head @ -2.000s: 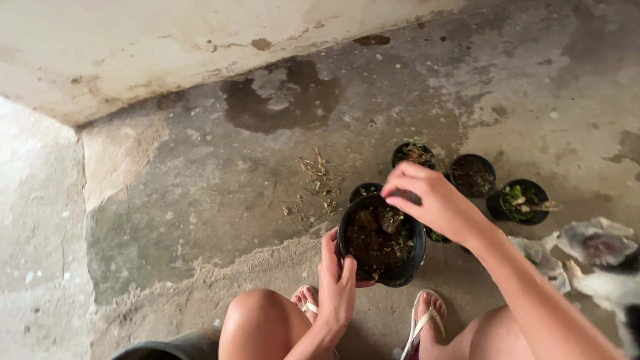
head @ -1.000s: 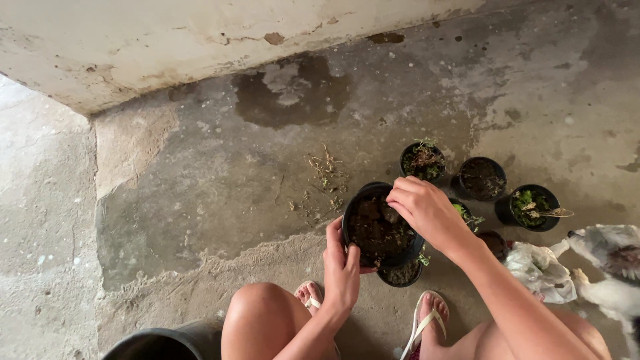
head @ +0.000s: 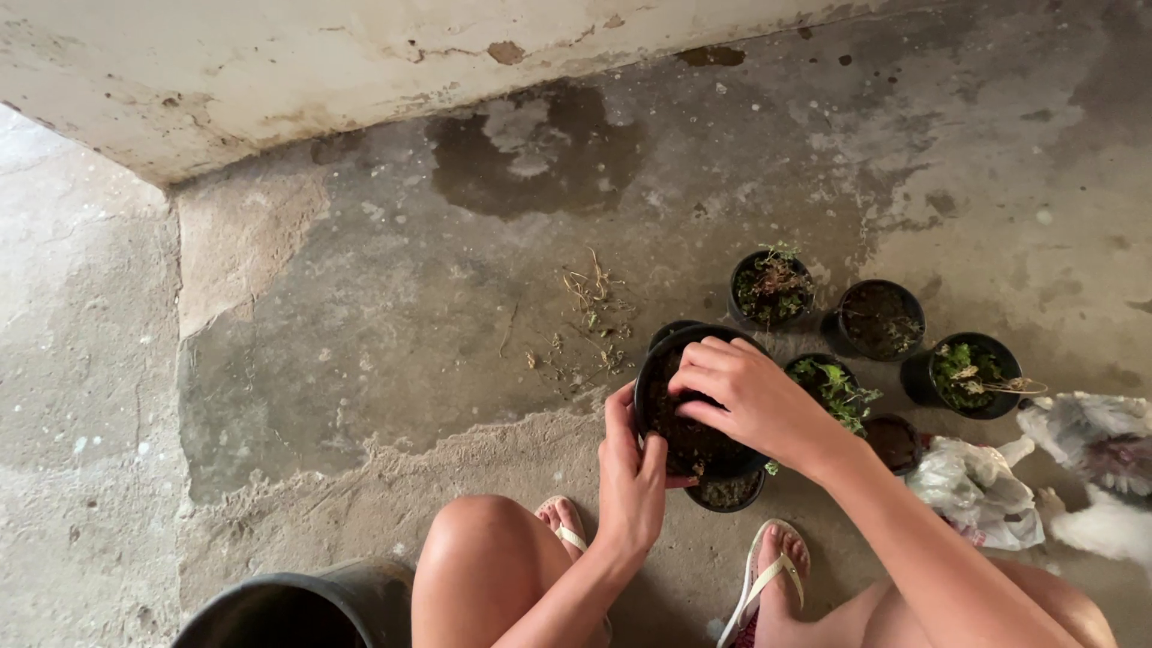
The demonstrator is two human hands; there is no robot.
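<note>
My left hand (head: 634,481) grips the near left rim and side of a black plastic plant pot (head: 670,432) with dark soil in it, held above the floor. Over the pot's mouth is my right hand (head: 747,400), fingers bent down at the soil; whether they pinch anything is hidden. Beneath the held pot, the edge of a smaller pot with soil (head: 727,492) shows. To the right stand several small black pots, among them one with reddish and green sprigs (head: 772,286), one mostly of soil (head: 880,317) and one with green leaves (head: 974,373).
Dry plucked stems (head: 592,310) lie on the concrete floor beyond the held pot. A large dark bucket (head: 288,612) stands at bottom left. At the right are a crumpled clear plastic bag (head: 976,490) and a white and grey furry animal (head: 1102,450). A stained wall runs along the top.
My right hand has moved from the held pot's far right rim to over its soil, and its fingers now reach into the pot. The left hand keeps its hold.
</note>
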